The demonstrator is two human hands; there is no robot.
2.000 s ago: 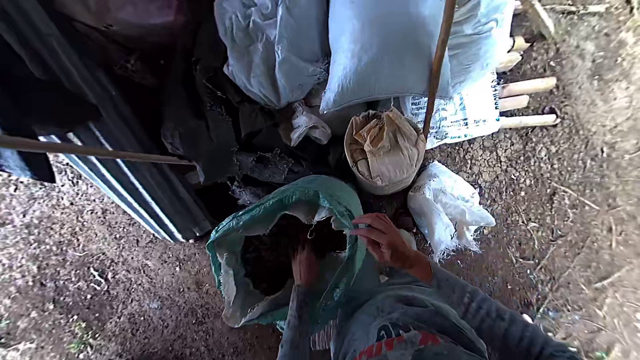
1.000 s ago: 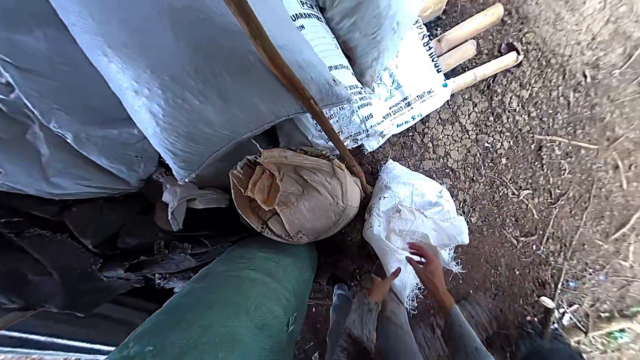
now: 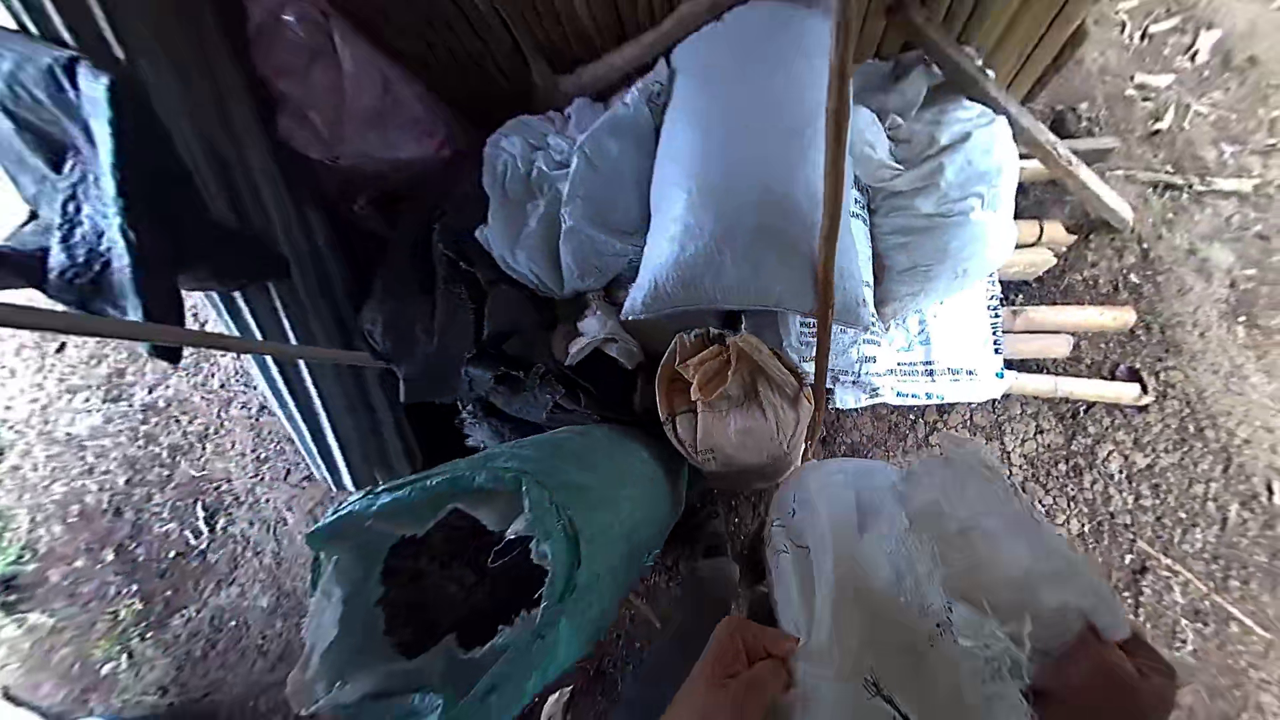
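Observation:
A white woven plastic sack (image 3: 900,580) hangs between my hands at the lower right. My left hand (image 3: 738,668) grips its left edge, and my right hand (image 3: 1103,675) grips its right side, with fingers partly hidden by the fabric. Left of my hands stands a green woven sack (image 3: 610,500), its mouth gaping and dark, crumbly material (image 3: 455,580) inside. Just beyond the white sack is a brown paper bag (image 3: 740,415) with a crumpled, folded top.
Full white sacks (image 3: 750,170) lie at the back over bamboo poles (image 3: 1070,319). A thin wooden pole (image 3: 832,220) rises beside the paper bag. Corrugated metal sheets (image 3: 300,390) and dark cloth (image 3: 520,390) are at the left. Dry soil (image 3: 1190,480) extends on the right.
Two seconds ago one hand was inside the green sack; a second ago both hands were at the white sack on the ground. Now the white sack is held up, spread between them.

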